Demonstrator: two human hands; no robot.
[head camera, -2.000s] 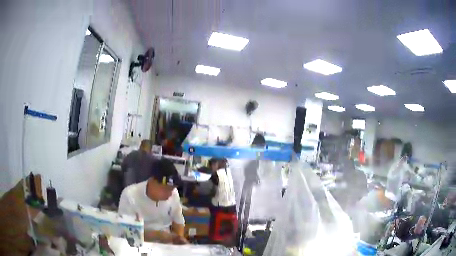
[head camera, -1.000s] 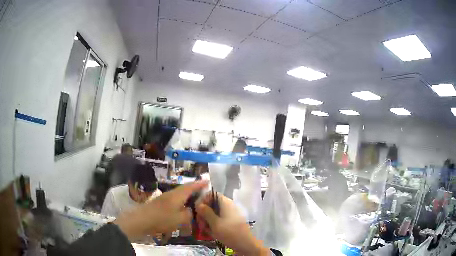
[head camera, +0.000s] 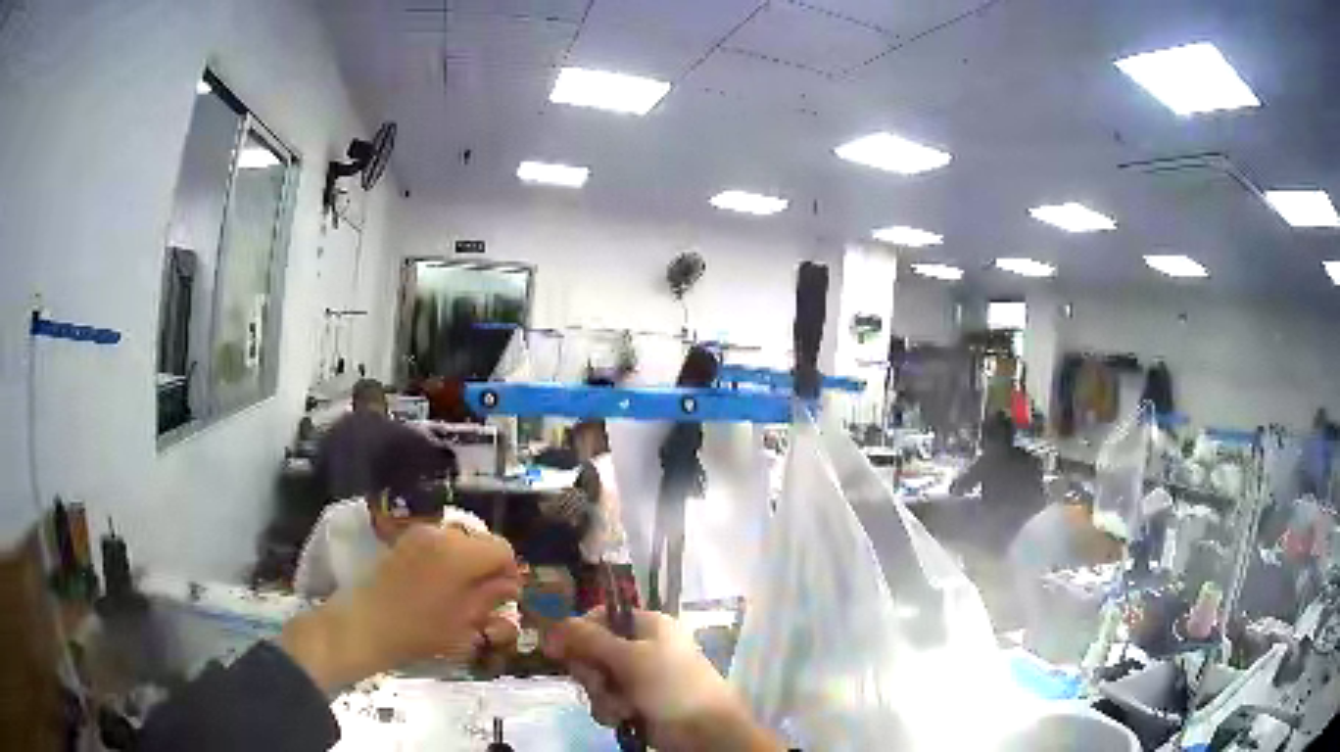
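My left hand (head camera: 419, 595) is raised at the lower centre-left, fingers curled together; whether it holds anything is too blurred to tell. My right hand (head camera: 647, 669) is just right of it and a little lower, closed around a slim dark tool (head camera: 623, 595) that stands roughly upright in the fist. A small bluish item (head camera: 547, 602) shows between the two hands, too blurred to name. The hands are close but apart.
A blue crossbar (head camera: 632, 401) spans above the hands, with a clear plastic bag (head camera: 838, 588) hanging at its right. A white machine head (head camera: 221, 624) is at lower left. A person in white (head camera: 331, 551) sits beyond my left hand.
Both hands were out of view two seconds ago and came up into view. Since one second ago, the left hand has drawn back leftward with its fingers curled, and a gap shows between the hands.
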